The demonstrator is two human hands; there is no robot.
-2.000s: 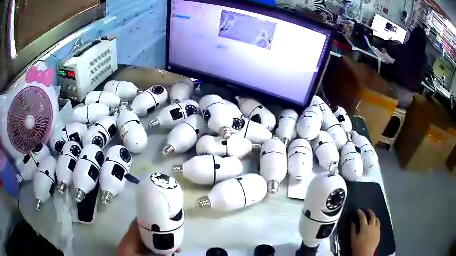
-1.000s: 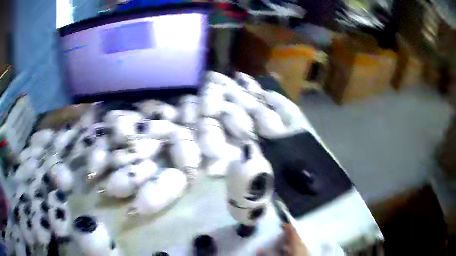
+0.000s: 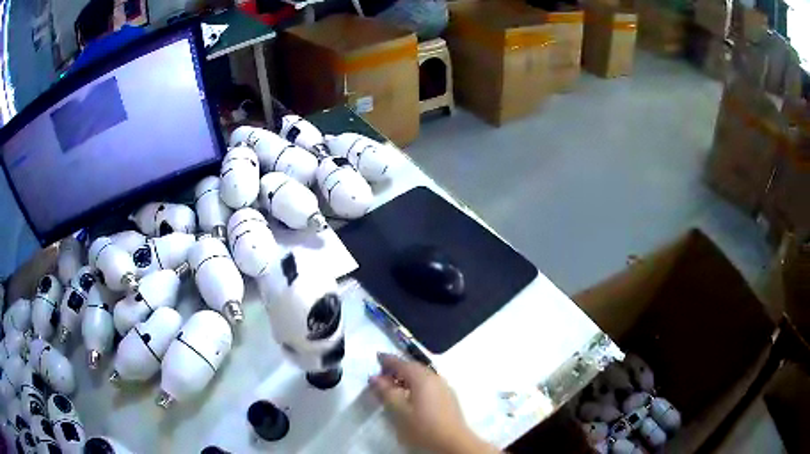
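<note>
A white bulb camera (image 3: 302, 306) stands upright in a black lamp holder (image 3: 324, 378), its round black lens facing right. An empty black lamp holder (image 3: 268, 419) stands to its left, and part of another shows at the bottom edge. My right hand (image 3: 416, 399) is low over the desk, just right of the standing camera and not touching it. Its fingers are bent and slightly apart, with nothing visible in them. My left hand is not in view. The top of a dark-lensed bulb camera (image 3: 98, 446) is cut off at the bottom left.
Many bulb cameras (image 3: 195, 356) crowd the desk's left and back, before the monitor (image 3: 115, 124). A mouse (image 3: 430, 273) lies on a black pad (image 3: 453, 315), with a pen (image 3: 391, 324) beside it. An open carton (image 3: 702, 328) on the floor at right holds bulb cameras. More cartons stand behind.
The view has swung right and down, bringing the open carton into view. My right hand has left the mouse and is beside the socketed camera. My left hand has gone out of view.
</note>
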